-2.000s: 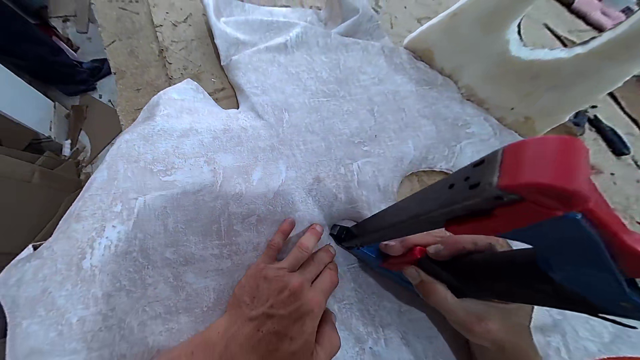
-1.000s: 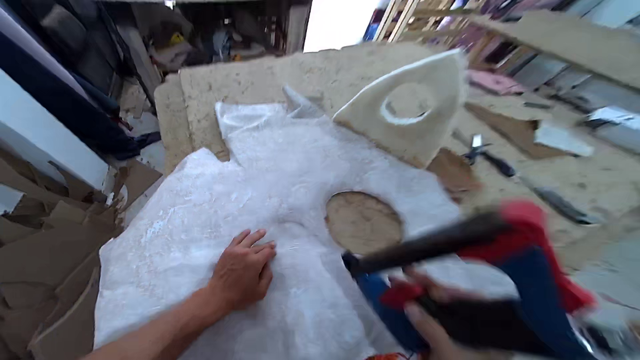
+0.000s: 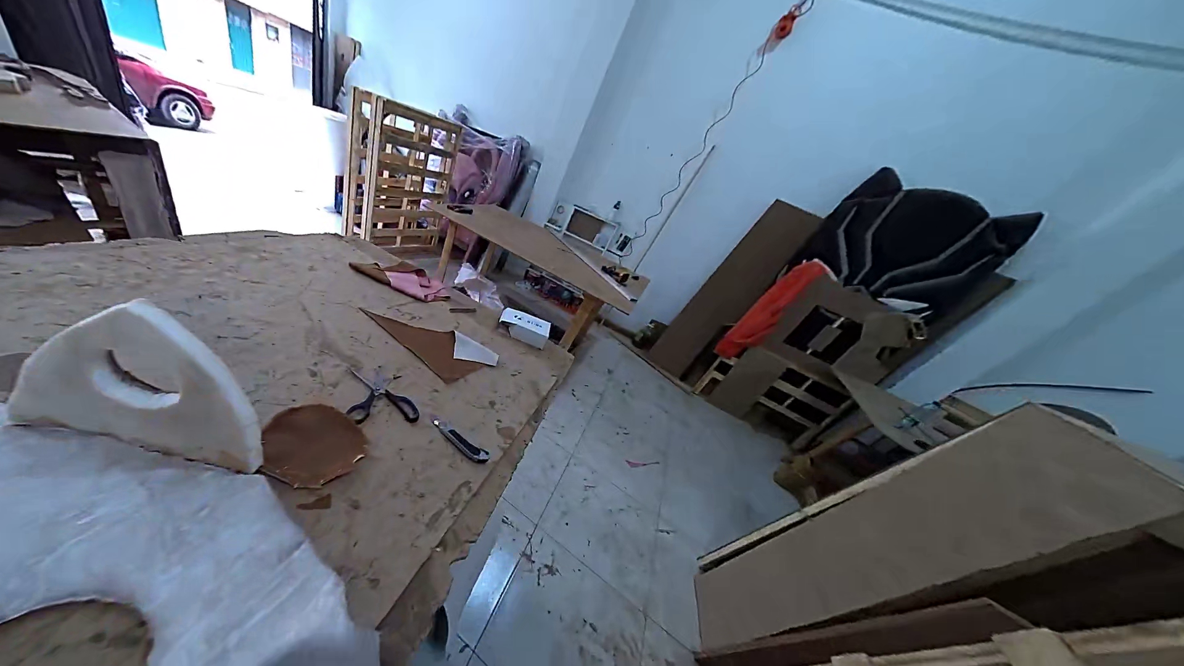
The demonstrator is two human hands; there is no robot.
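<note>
Neither of my hands shows in the view now, nor does the red and blue tool. Pale grey fabric [image 3: 185,536] with a round opening lies over the table [image 3: 277,305] at the lower left. A foam piece [image 3: 65,388] with a cut-out stands at the fabric's far edge. Beside it on the table lies a round brown fabric piece [image 3: 314,446]. Scissors [image 3: 381,398] with dark handles, their blades apart, lie just beyond that. To their right is a utility knife [image 3: 460,440] near the table's edge.
Brown fabric [image 3: 425,344], a small white box [image 3: 524,327] and a pink and brown cloth [image 3: 407,280] lie farther back. A low wooden table [image 3: 532,245] and a slatted wooden frame [image 3: 407,176] stand behind. Large board-sided furniture [image 3: 906,518] occupies the lower right, across the tiled floor.
The view has swung far to the right and up. Both hands and the red and blue tool, seen over the fabric before, are out of view.
</note>
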